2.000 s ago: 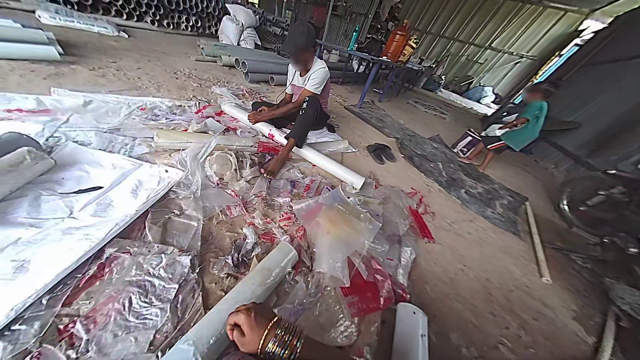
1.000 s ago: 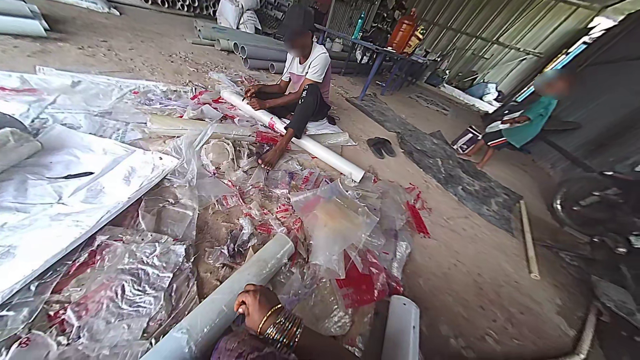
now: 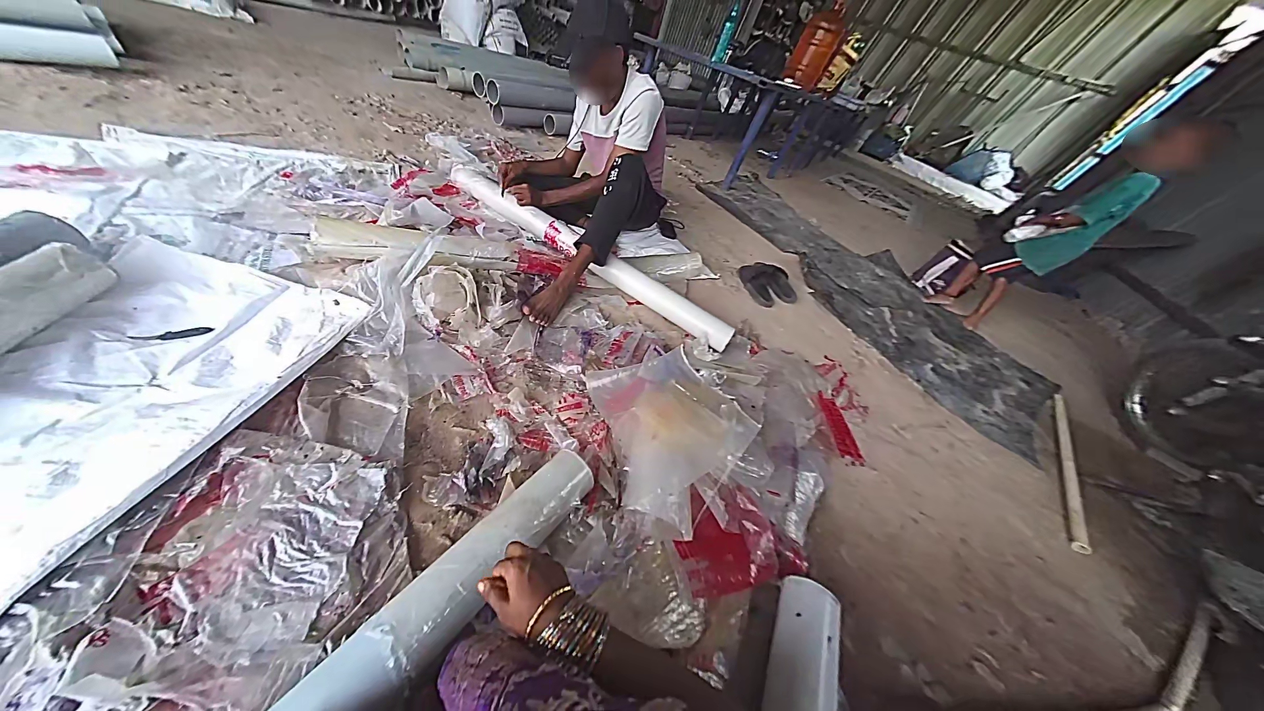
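A grey plastic pipe (image 3: pixel 434 592) runs from the bottom edge to the middle, its open end lying among torn clear film. My right hand (image 3: pixel 528 590), with bangles on the wrist, rests against the pipe's right side with its fingers curled; whether anything is pinched in them cannot be told. A patterned purple cloth (image 3: pixel 528 676) shows below this hand. Close by on the right is the end of another light grey pipe (image 3: pixel 805 632). Clear plastic film with red print (image 3: pixel 726 553) lies just past my hand. My left hand is out of view.
A seated person (image 3: pixel 617 128) handles a long white pipe (image 3: pixel 642 286) ahead. A white sheet (image 3: pixel 197 346) bearing a dark knife-like thing (image 3: pixel 173 334) covers the left. Dark sandals (image 3: pixel 767 283), a dark mat (image 3: pixel 889 316) and a thin pole (image 3: pixel 1069 474) lie right; another person (image 3: pixel 1086 227) sits beyond.
My right hand has shifted slightly along the grey pipe toward its open end since the earliest frame. More of the purple cloth shows beneath it.
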